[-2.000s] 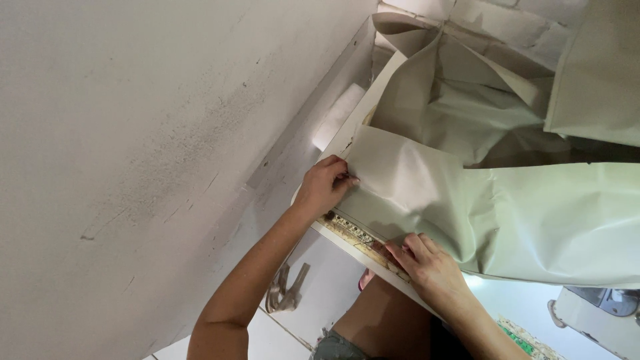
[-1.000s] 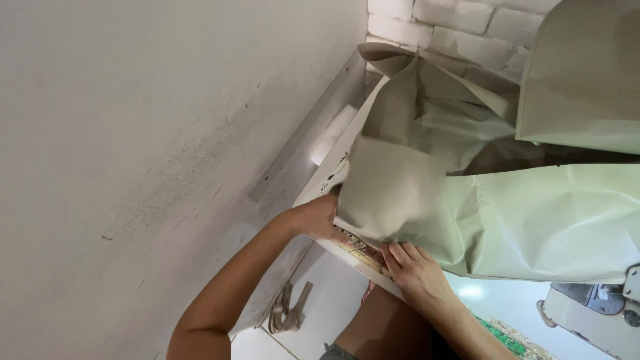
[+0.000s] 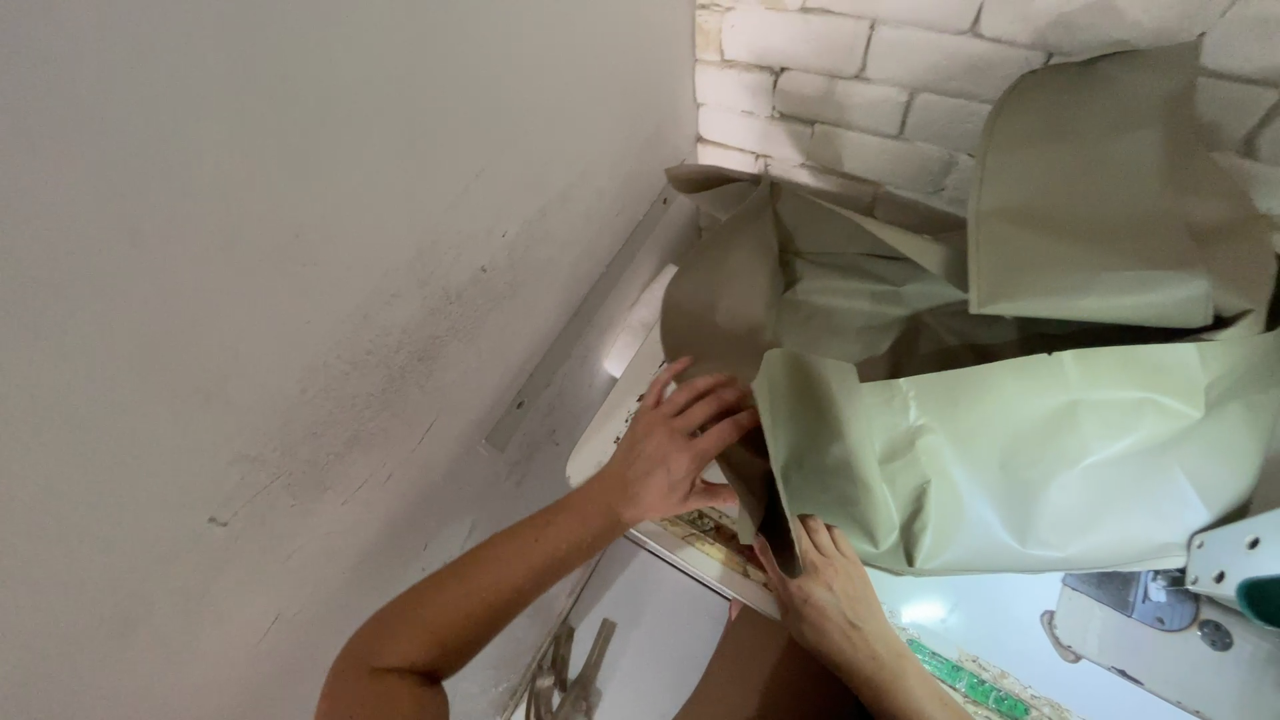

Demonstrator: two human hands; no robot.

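Observation:
A large greenish-beige sheet of leather-like material (image 3: 1040, 450) lies folded and creased over the white table, with one panel standing up at the right. My left hand (image 3: 685, 440), fingers spread, touches a darker raised flap (image 3: 715, 290) of the material near the table's corner. At the table's front edge my right hand (image 3: 815, 580) grips the lower corner of the sheet between thumb and fingers. A gap shows between the two layers above my right hand. The left thumb is partly hidden by the material.
A sewing machine (image 3: 1150, 640) stands at the lower right. A green strip (image 3: 965, 680) lies along the worn table edge (image 3: 700, 570). A smooth wall (image 3: 300, 250) rises at the left, a white brick wall (image 3: 850, 90) behind. Beige strips (image 3: 580, 680) hang below the table.
The near-left corner of the material, lying flat over the table's corner before, now stands up with its layers apart. My left hand has moved from the table edge onto the flap.

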